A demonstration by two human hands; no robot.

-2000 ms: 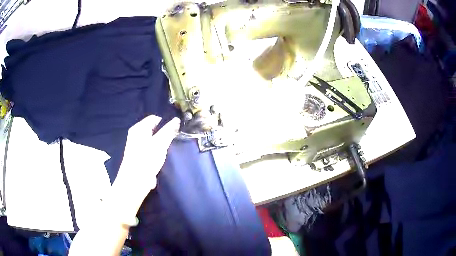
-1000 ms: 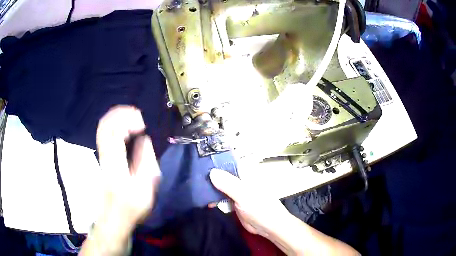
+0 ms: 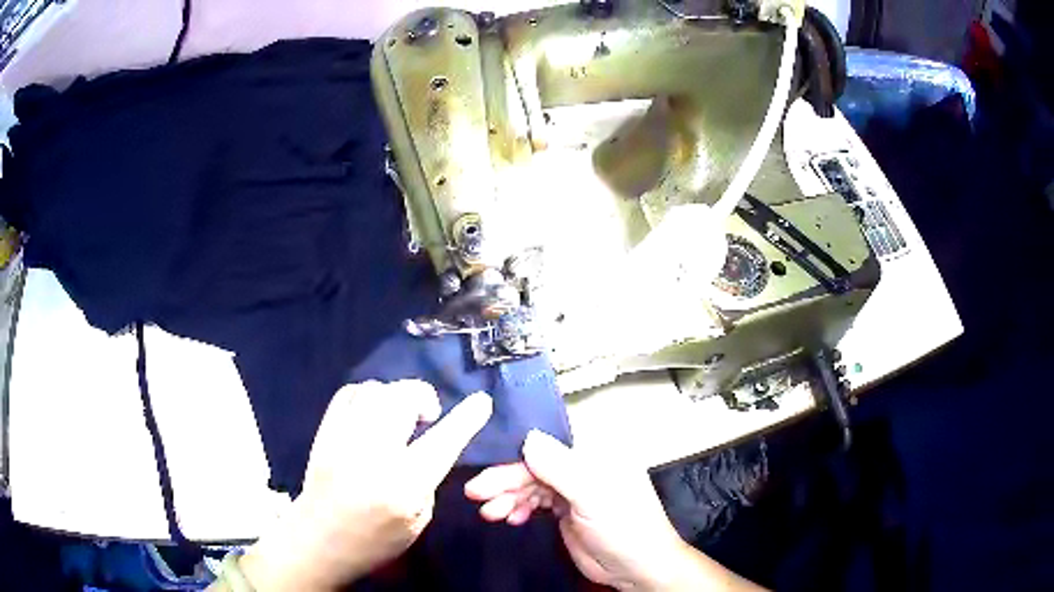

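Observation:
A dark navy garment piece [image 3: 445, 376] runs from under the presser foot [image 3: 505, 335] toward me. Its folded hem [image 3: 534, 399] is at the right edge and looks lighter blue. My left hand [image 3: 376, 474] lies on the cloth, one finger stretched toward the hem, the others bent; whether it pinches cloth is hidden. My right hand [image 3: 589, 497] has its thumb on the hem's lower right corner and its fingers curled below the cloth edge. The olive-green sewing machine [image 3: 433, 127] stands in front, its centre washed out by glare.
A navy garment stack [image 3: 208, 185] lies left of the machine on the white table [image 3: 81, 428], with a dark cord [image 3: 147, 428] hanging from it. Black snips [image 3: 798, 241] rest beside the dial [image 3: 740, 266]. A bent lever [image 3: 830, 393] sticks out at lower right. Dark cloth [image 3: 971, 463] lies at right.
My left hand has come down and right onto the cloth near the hem. My right hand came into view and has moved slightly down, its fingers now showing. The long cloth toward my lap looks shorter.

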